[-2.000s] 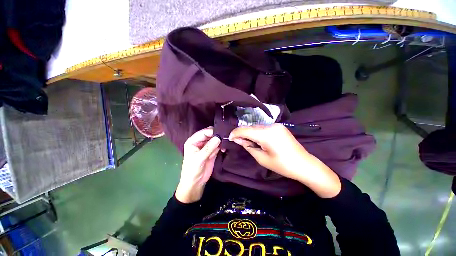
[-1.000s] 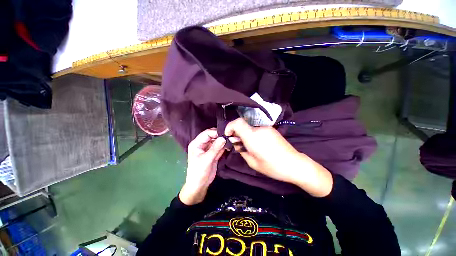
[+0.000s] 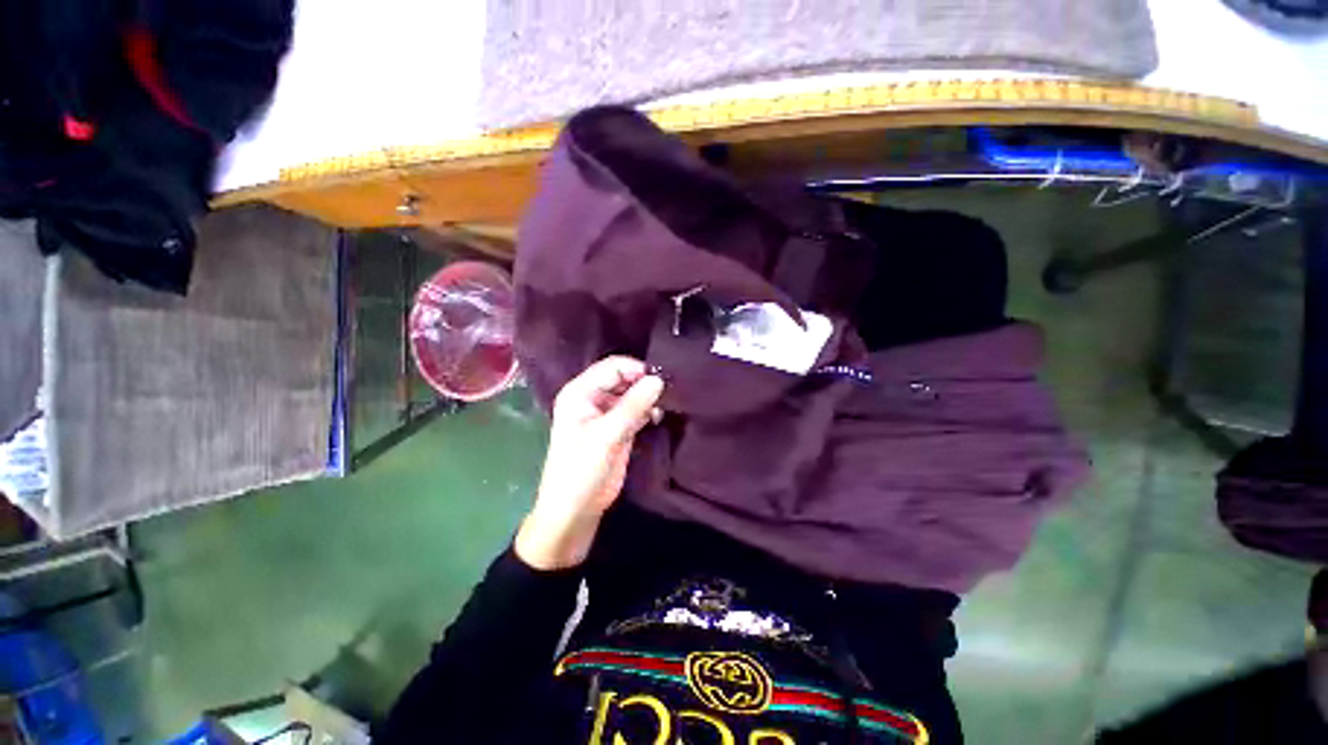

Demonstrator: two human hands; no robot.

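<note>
Plum trousers (image 3: 903,480) lie over my lap, with the waist opening folded up against the table edge and the legs spread to the right. My left hand (image 3: 594,437) pinches the end of the plum waistband between thumb and fingers. A white inner label (image 3: 779,336) shows inside the waist to the right of my fingers. A short pale line shows on the cloth above them. I cannot make out a needle, thread or button. My right hand is not in view; only a dark sleeve (image 3: 1223,713) shows at the lower right edge.
The white table (image 3: 364,88) with yellow measuring tape runs across the top, with grey cloth (image 3: 816,44) on it. Dark garments (image 3: 109,131) hang at the upper left. A red mesh bin (image 3: 463,332) and a grey-covered stand (image 3: 197,379) are at the left.
My right hand has let go of the waistband end and moved out of the picture at the lower right. My left hand still pinches the cloth. The view has shifted slightly.
</note>
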